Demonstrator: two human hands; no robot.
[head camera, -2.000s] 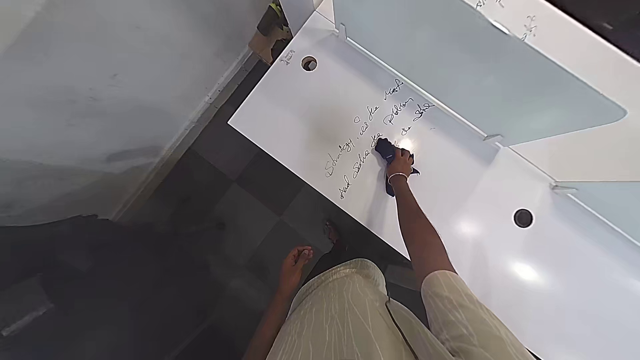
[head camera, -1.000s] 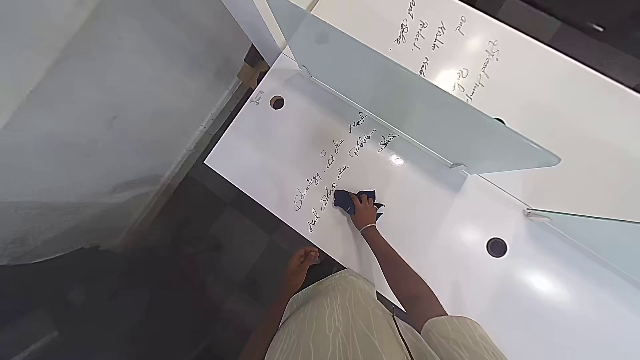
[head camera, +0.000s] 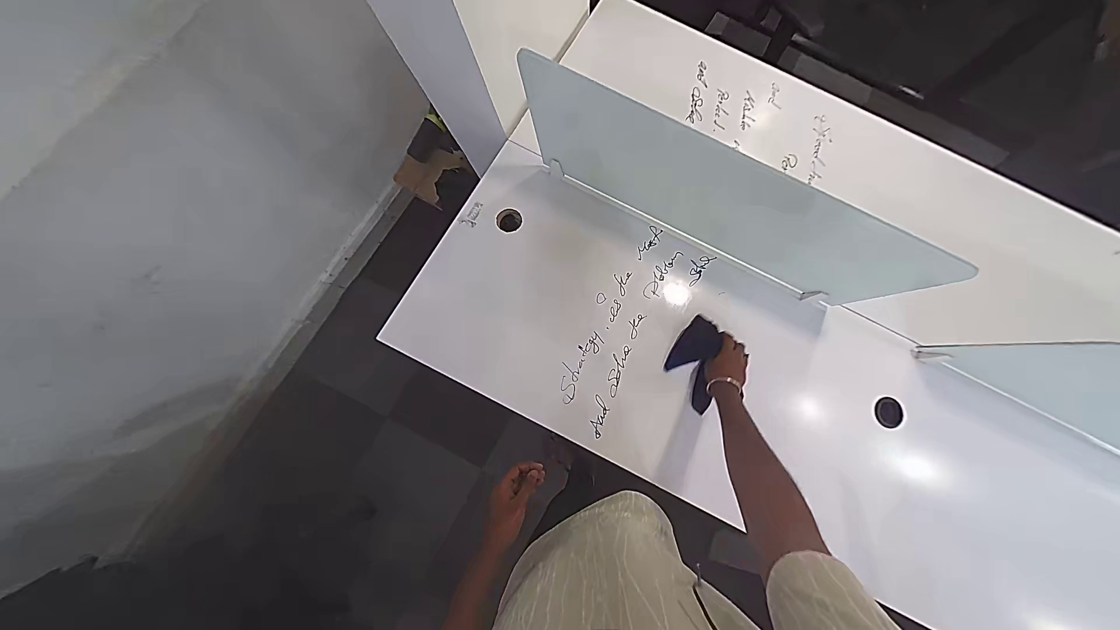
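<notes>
A dark blue cloth is bunched under my right hand, which grips it on the glossy white desk. A bangle circles my right wrist. Lines of black handwriting run across the desk to the left of the cloth. My left hand hangs beyond the desk's near edge with its fingers curled; nothing shows in it.
A frosted glass divider stands along the desk's far side, with another at the right. Behind is a second white desktop bearing handwriting. Round cable holes pierce the desk. A grey wall and brown cardboard lie left.
My right hand has moved the cloth from the lower end of the writing to its right side. Part of the writing near the divider, seen two seconds ago, is gone. My left hand stays beside the desk.
</notes>
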